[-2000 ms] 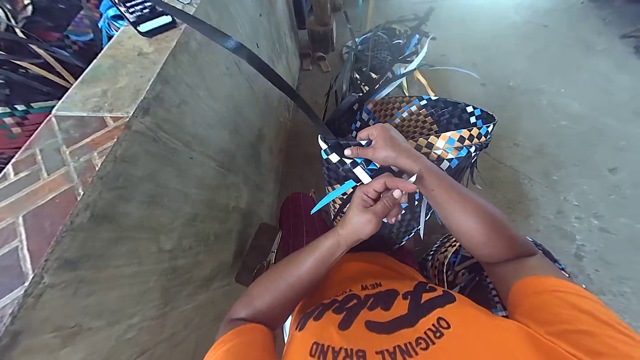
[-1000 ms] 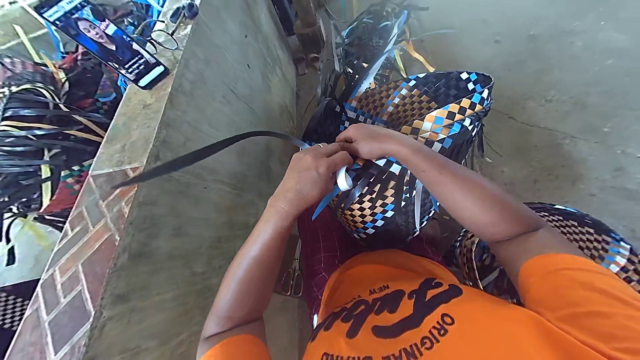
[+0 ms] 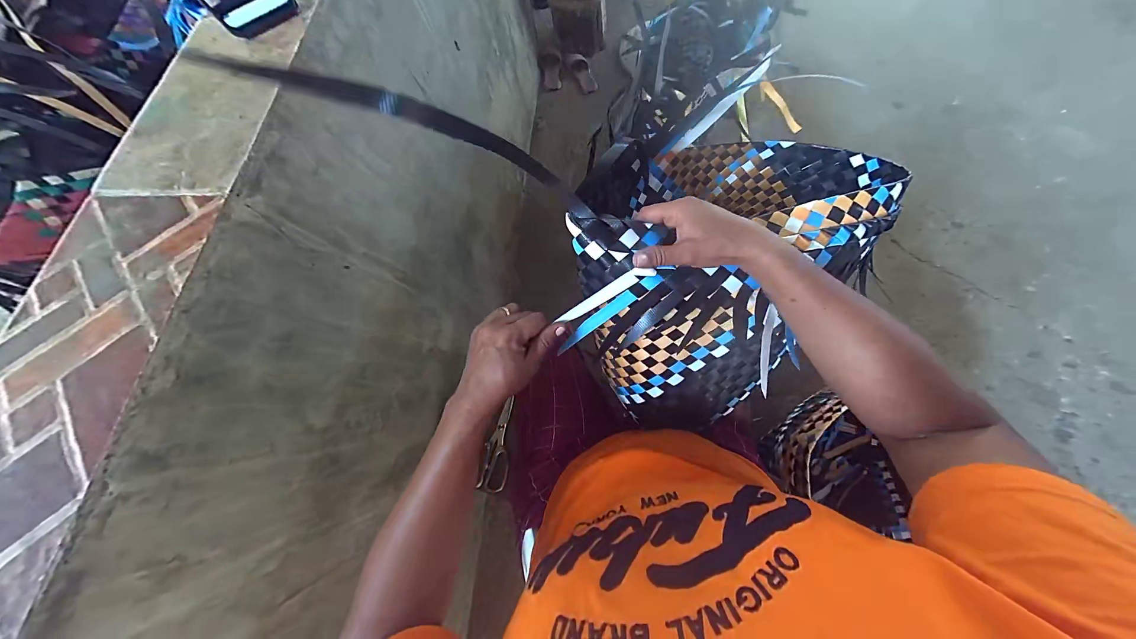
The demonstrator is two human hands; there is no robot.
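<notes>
A basket woven from black, blue, white and orange flat strips (image 3: 674, 355) rests against my lap. My right hand (image 3: 697, 232) grips its near-left rim, thumb outside and fingers over the edge. Between the thumb and fingers of my left hand (image 3: 519, 344) is the end of a white strip (image 3: 603, 297), pulled out down and left from the basket's side. A blue strip (image 3: 608, 321) sticks out just beside it. From the rim a long black strip (image 3: 426, 115) arcs up and left over the wall. Other loose strip ends hang below my right forearm.
A concrete wall (image 3: 355, 311) with a tiled ledge runs along my left. On the ledge lies a phone (image 3: 253, 13). Scissors (image 3: 494, 461) are beside my left thigh. Another woven basket (image 3: 839, 461) stands under my right elbow, and loose strips (image 3: 692, 53) lie beyond the main basket.
My left hand has moved down and left from the rim, where it was close to my right hand, and the white strip is drawn out straight. The long black strip now arcs higher.
</notes>
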